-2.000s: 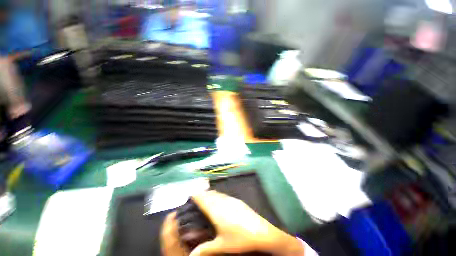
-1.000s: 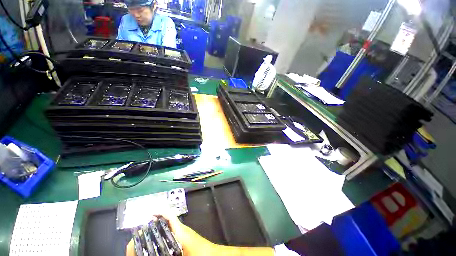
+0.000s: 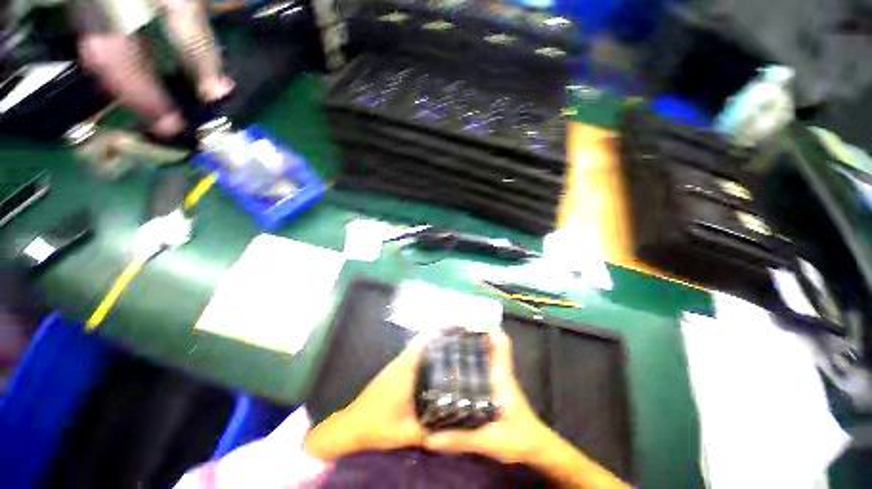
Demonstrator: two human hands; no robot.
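My left hand (image 3: 378, 406) and my right hand (image 3: 521, 420) grip a stack of several dark phones (image 3: 457, 377) between them, edges up, above the black phone tray (image 3: 585, 387). A silvery phone-shaped piece (image 3: 442, 308) lies on the tray just beyond the stack. Motion blur hides the phones' details and the exact finger positions.
A white sheet (image 3: 272, 291) and blue parts box (image 3: 272, 181) are left. Electric screwdriver (image 3: 478, 243) and thin tools (image 3: 531, 294) lie beyond the tray. Tray stacks (image 3: 449, 158) stand behind, papers (image 3: 755, 392) right. Another person's hands (image 3: 143, 81) show upper left.
The view has swung left and down, so the bench contents appear further right. Both hands now show clearly around the phone stack. A blue bin edge and another person's hands have come into view.
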